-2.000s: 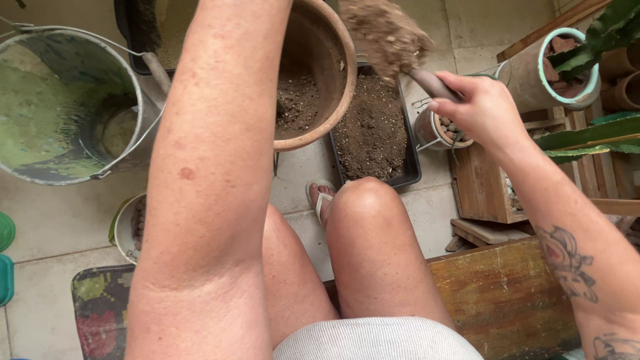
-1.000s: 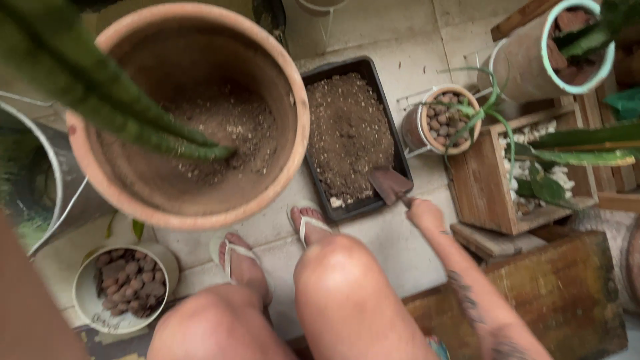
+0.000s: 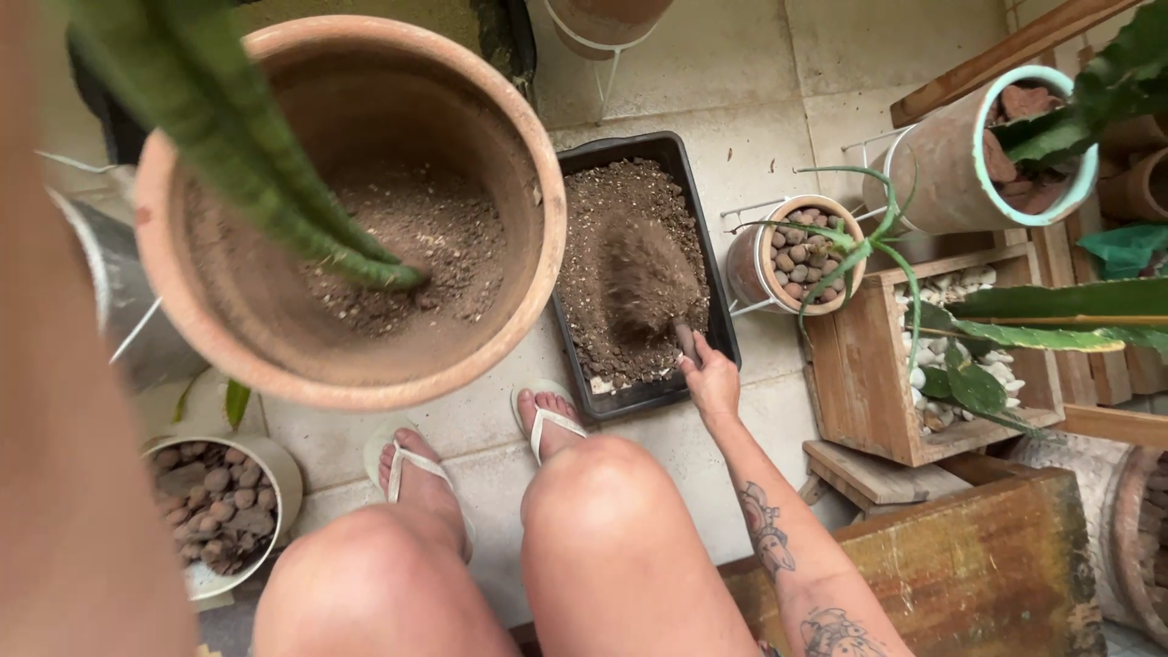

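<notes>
My right hand grips the handle of a garden trowel, whose blade is hidden under a blurred heap of soil over the black plastic tray. Dark potting soil with pale specks fills much of that tray. To its left stands a large terracotta pot with soil low inside. A thick green succulent leaf, probably a snake plant, slants down into the pot's soil. Only my left forearm shows, blurred at the left edge; the left hand is out of view.
A small pot of clay pebbles with a spiky plant stands right of the tray, beside a wooden crate of white stones. A turquoise-rimmed pot is behind. At lower left is a white pot of pebbles; a metal bucket stands above it.
One second ago the trowel blade showed at the tray's lower right corner; now it is under lifted soil. The green leaf stands in the pot, not visible there two seconds ago. The view has shifted.
</notes>
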